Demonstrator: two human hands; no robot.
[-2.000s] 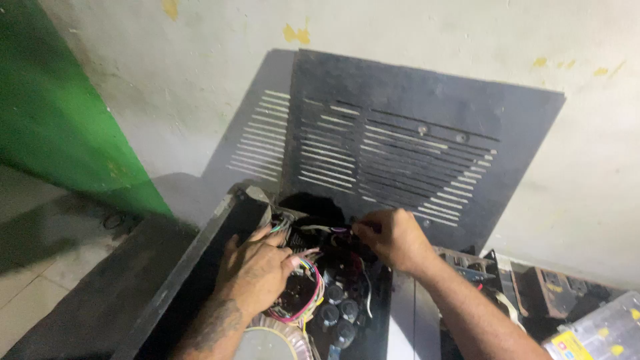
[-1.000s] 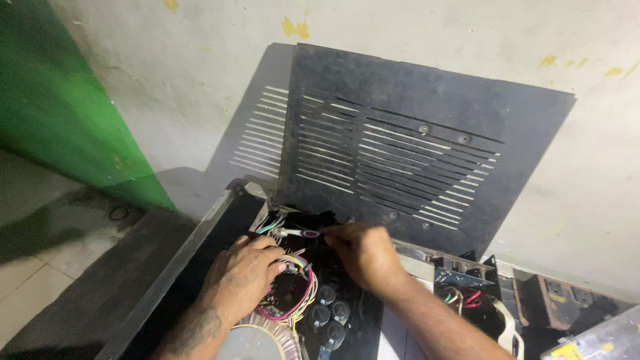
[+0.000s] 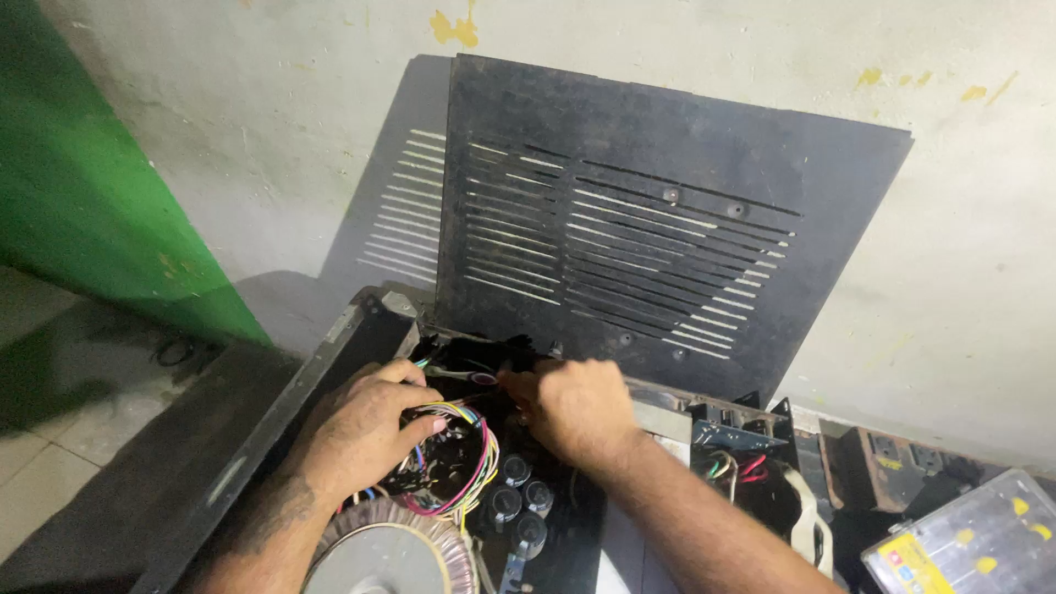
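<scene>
In an opened metal chassis [image 3: 235,470], my left hand [image 3: 363,429] rests over a looped bundle of coloured wires [image 3: 487,462], thumb and fingers at its upper left edge. My right hand [image 3: 577,404] is closed at the back of the chassis, around the end of a slim white and purple tool [image 3: 462,375], possibly a toothbrush; its far end reaches toward my left fingertips. Below the wires lies a toroidal transformer [image 3: 384,561], with several cylindrical capacitors [image 3: 528,535] to its right. My right fingertips are partly hidden.
A slotted dark metal cover [image 3: 660,247] leans against the wall behind the chassis. Right of my forearm are red and white wires [image 3: 752,469], a rusty box with sockets [image 3: 899,470] and a clear plastic organizer case [image 3: 973,536]. A dark cable [image 3: 173,353] lies at left.
My right hand has moved left and down from its place two seconds ago, nearer my left hand. The left hand remains by the wire bundle.
</scene>
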